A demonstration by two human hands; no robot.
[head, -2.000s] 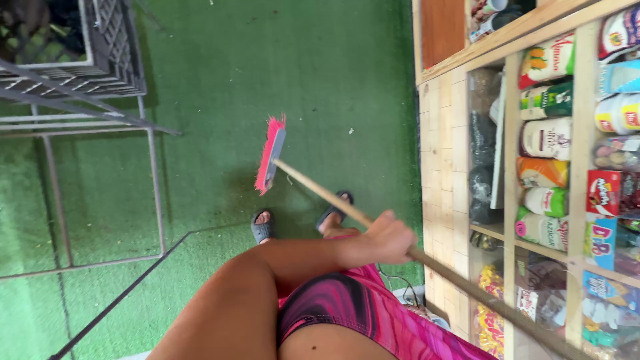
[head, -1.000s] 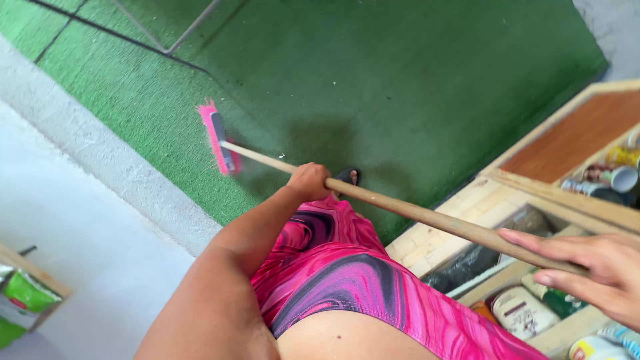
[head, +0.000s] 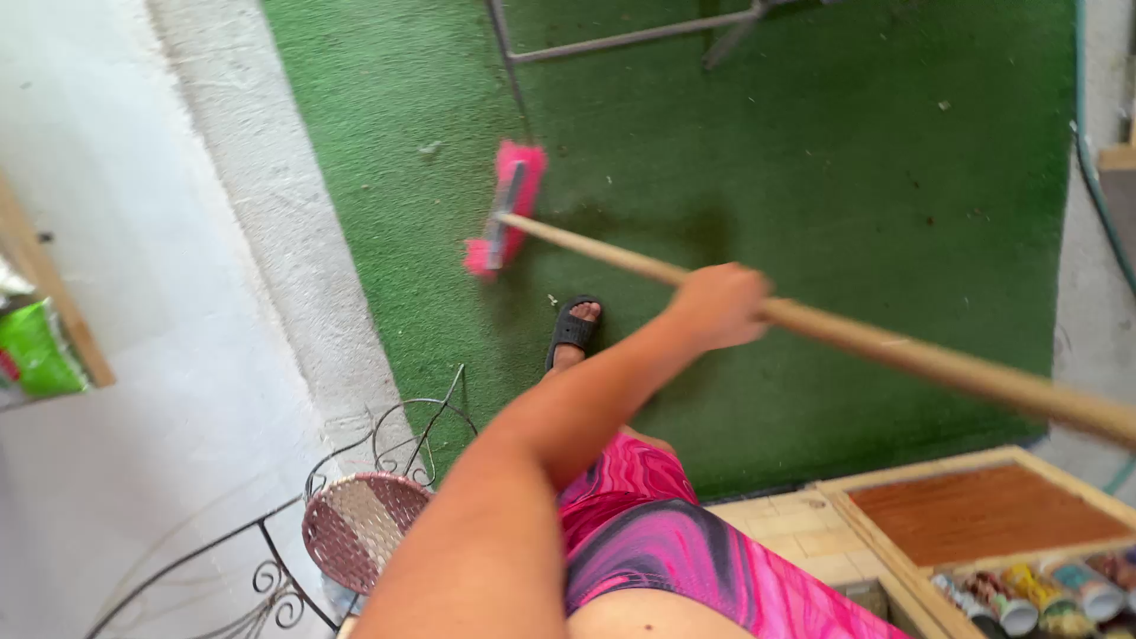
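Observation:
My left hand (head: 723,304) is closed around the middle of a wooden broom handle (head: 905,355), which runs from the upper left to the right edge of the view. At its far end the broom head (head: 510,209), with pink bristles and a grey block, rests on green carpet (head: 843,204) and looks blurred. My right hand is out of view; the upper end of the handle leaves the frame at the right. One foot in a black slide sandal (head: 575,328) stands on the carpet just below the broom head. Small bits of debris (head: 430,147) lie on the carpet.
A metal frame (head: 635,35) stands at the top. At the lower left are a woven basket (head: 366,528) and a scrolled metal stand (head: 284,581) beside a pale concrete ledge (head: 266,213). A wooden shelf unit (head: 887,532) with packaged goods is at the lower right; a hose (head: 1096,169) runs along the right.
The view has turned strongly. My right hand, on the handle one second ago, has left the view. My left hand still grips the handle.

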